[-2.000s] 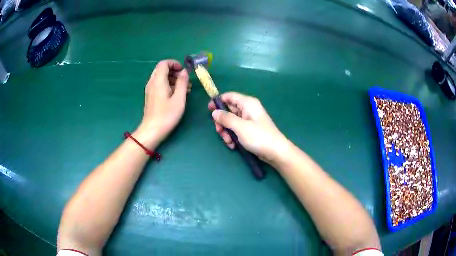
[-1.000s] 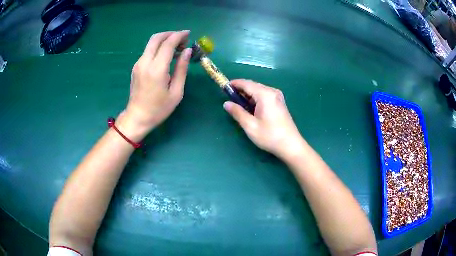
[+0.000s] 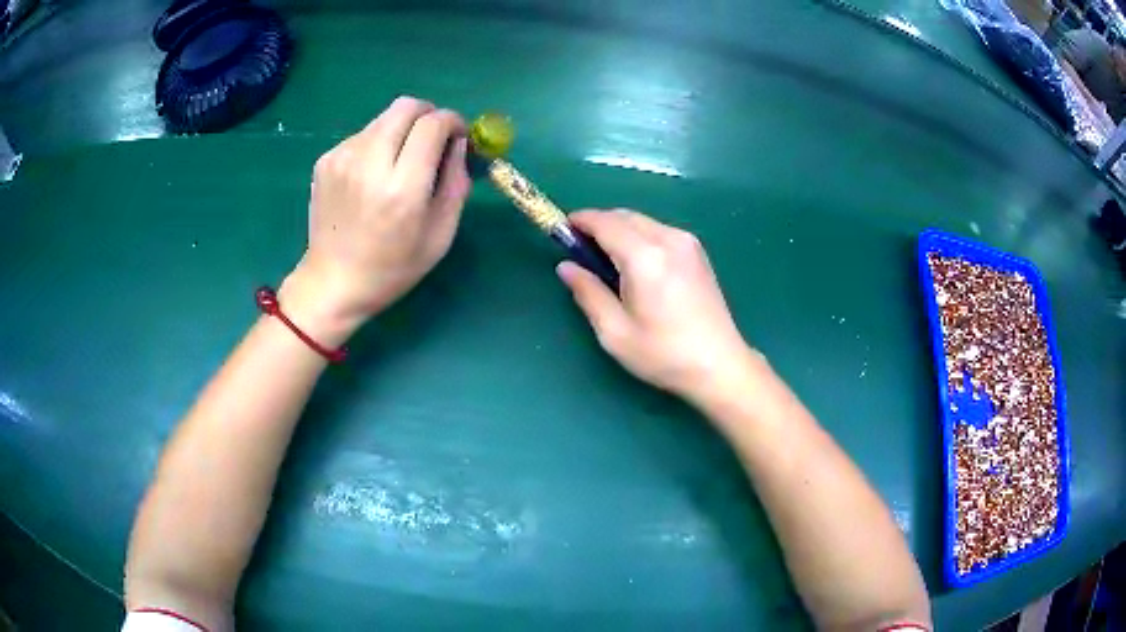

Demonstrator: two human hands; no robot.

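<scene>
A small mallet (image 3: 525,198) with a yellow-green face, a pale yellowish shaft and a black grip is held above the green belt. My right hand (image 3: 654,293) is closed round its black grip. My left hand (image 3: 390,204), with a red string on the wrist, has its thumb and fingers closed at the other end of the mallet head. The fingers hide most of the metal part, and I cannot tell if a small part is between them.
A shallow blue tray (image 3: 948,426) of small copper and silvery parts lies at the right. A black fan unit (image 3: 225,77) lies on the green belt (image 3: 531,407) at the far left. Another dark object (image 3: 1111,222) and clear plastic bags (image 3: 1031,62) are at the right edge.
My left hand has moved left and closed its fingers on the mallet head. My right hand has shifted slightly right along the grip. The fan unit has moved right with the belt.
</scene>
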